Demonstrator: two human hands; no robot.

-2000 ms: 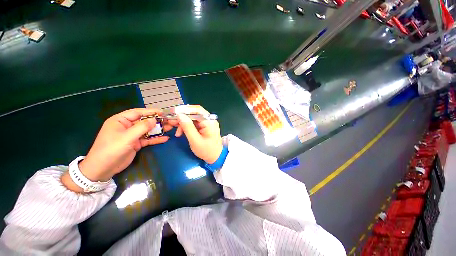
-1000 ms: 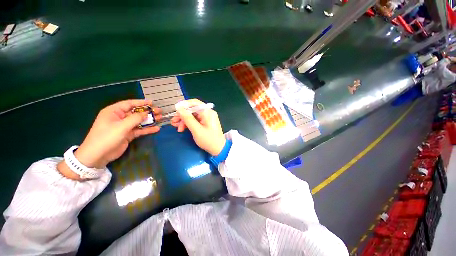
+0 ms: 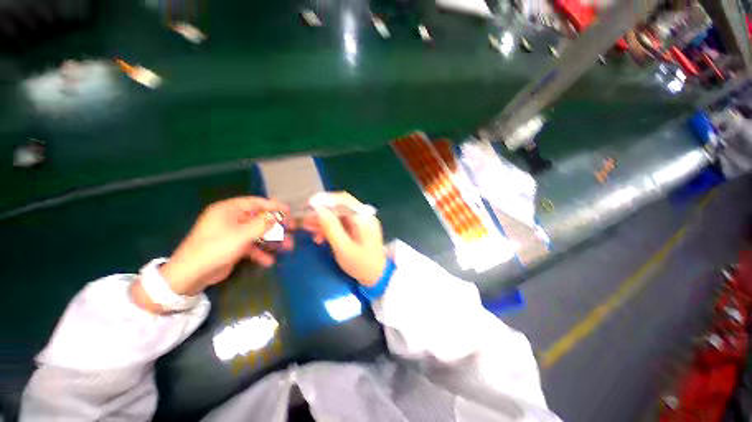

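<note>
My left hand [image 3: 221, 239], with a white wristband, holds a small device module [image 3: 273, 231] between thumb and fingers; its whitish face shows, the rest is blurred. My right hand [image 3: 350, 241], with a blue wrist strap, is closed around the whitish tweezers [image 3: 359, 208]. Their tip points toward the module but is too blurred to see; contact cannot be told. Behind both hands lies the grey-beige strip sheet [image 3: 292, 179] on its blue liner [image 3: 315, 278], which extends below the hands.
Right of my hands lie orange stickers [image 3: 449, 194] on a liner, a crumpled clear bag [image 3: 500, 184] and a spare strip sheet [image 3: 519, 233]. A metal post [image 3: 565, 69] rises behind. Modules lie on the green conveyor [image 3: 247, 91]. Red trays [image 3: 705, 375] stand at far right.
The whole view has shifted and blurred, so bench items sit lower and further right. More modules show on the conveyor. My hands still hold the module and tweezers close together.
</note>
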